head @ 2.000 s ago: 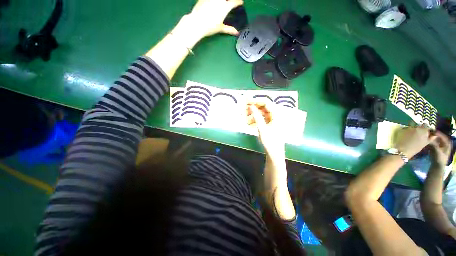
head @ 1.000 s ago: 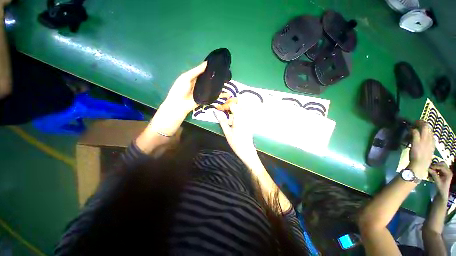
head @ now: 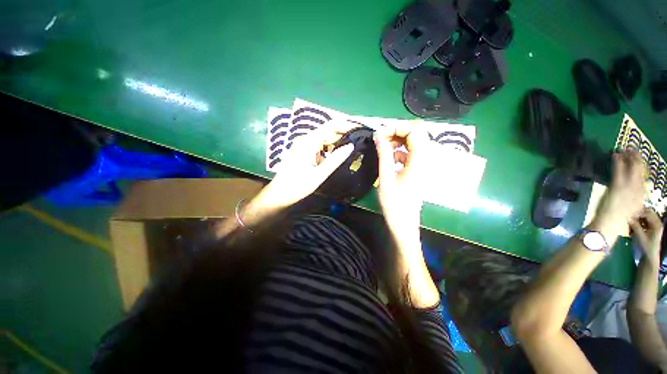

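Observation:
My left hand [head: 306,169] holds a black oval base [head: 342,180] over the table's front edge, its recessed face with a yellow mark turned up. My right hand [head: 398,157] is at the base's upper right rim, fingertips pinched together close to it. A thin black piece seems to lie along the rim between the hands, but glare hides whether the fingers grip it. White adhesive sheets [head: 457,162] with black crescents [head: 279,136] lie on the table behind and beside my hands.
Several black bases [head: 433,93] lie overlapping beyond the sheets. More black parts [head: 550,124] lie at the right. Another person's hands [head: 627,191] work over a crescent sheet [head: 644,157] at the far right. An open cardboard box [head: 183,199] is below the table edge at the left.
My left hand first brought a base from the far side to the sheets. The base is now turned face up and nearer the edge. My right hand has moved from the sheet to its rim.

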